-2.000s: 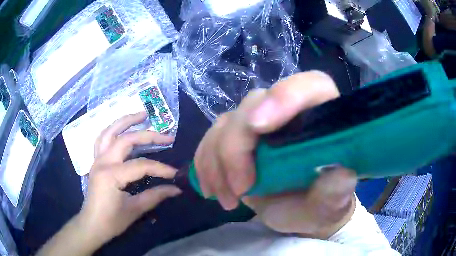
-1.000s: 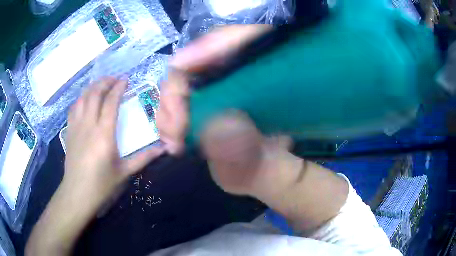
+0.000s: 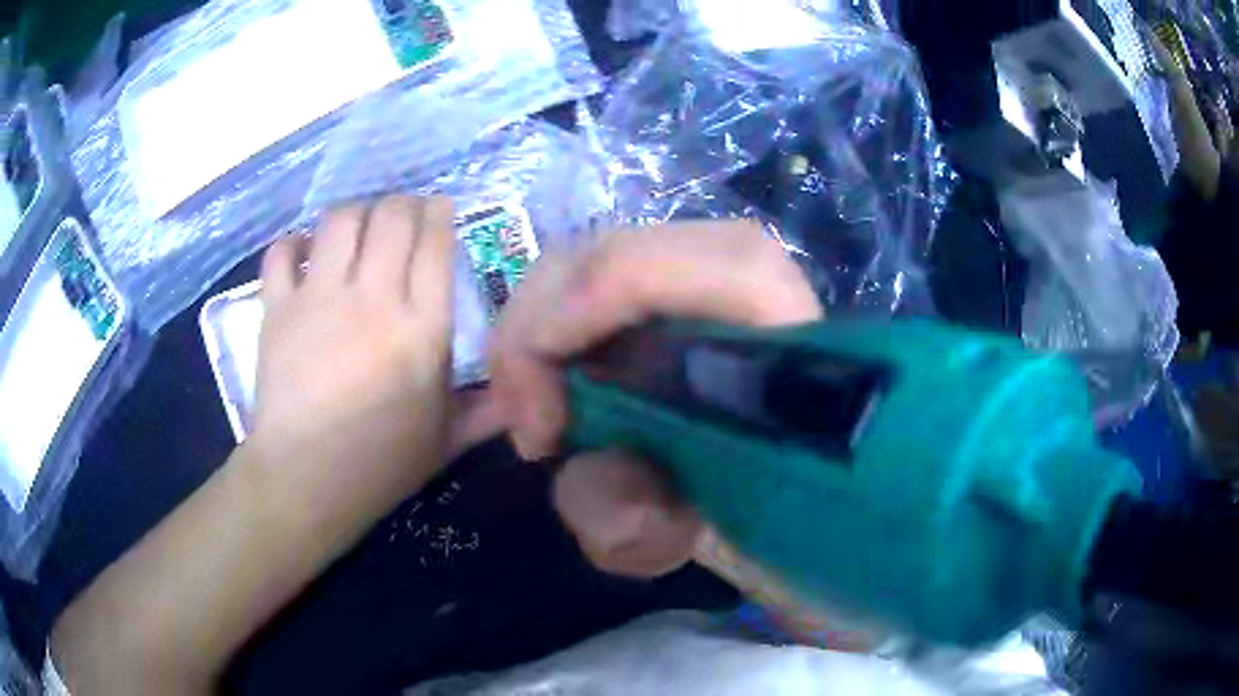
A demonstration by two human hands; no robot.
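Note:
My right hand (image 3: 652,367) is wrapped round the teal-green electric screwdriver (image 3: 870,462), whose rear points to the lower right; its tip is hidden by my fingers. My left hand (image 3: 367,320) lies flat on a white phone-like unit (image 3: 234,340), fingers slightly spread. The unit's green circuit board (image 3: 497,256) shows between my two hands, beside my right fingers. My left thumb is close to my right fingertips; whether they touch is unclear. Small screws (image 3: 442,537) lie scattered on the black mat just below my hands.
Another unit (image 3: 252,102) lies on clear film at the upper left, and one (image 3: 61,354) at the left edge. Crumpled clear plastic (image 3: 815,150) covers the upper centre. A white device (image 3: 1053,95) and another clear bag (image 3: 1094,286) are at the upper right.
My left hand has gone from near the driver's tip to flat on the unit. My right hand has brought the screwdriver to the circuit board. The view has shifted in the last second.

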